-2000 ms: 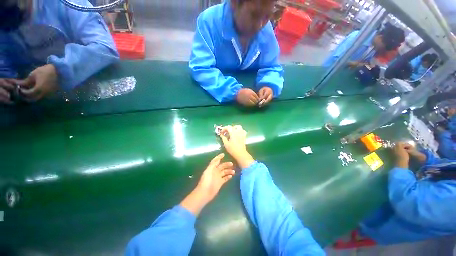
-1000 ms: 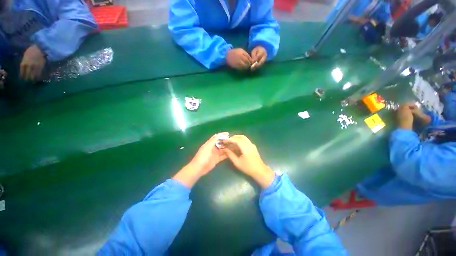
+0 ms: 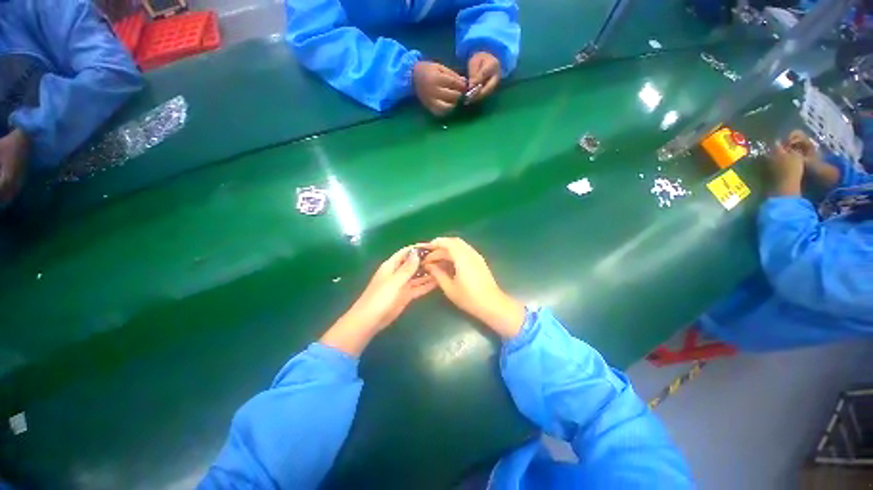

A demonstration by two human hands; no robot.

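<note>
A small unit (image 3: 420, 260) with dark and silver-white parts is held between the fingertips of both my hands, over the near side of the green belt. It is mostly hidden by my fingers. My left hand (image 3: 391, 287) holds it from the left, and my right hand (image 3: 465, 276) has its fingers closed on it from the right. A second silver-white unit (image 3: 311, 200) lies on the belt, ahead and to the left of my hands, beside a bright light reflection.
Another small unit (image 3: 588, 144), a white piece (image 3: 579, 187), loose white parts (image 3: 668, 191), a yellow-orange box (image 3: 725, 146) and a yellow card (image 3: 729, 189) lie to the right. A crinkled plastic bag (image 3: 134, 139) lies at the far left. Co-workers' hands are across the belt and at right.
My right hand has come back from the belt with a unit, which both hands now hold close together. The unit on the belt has shifted left in view.
</note>
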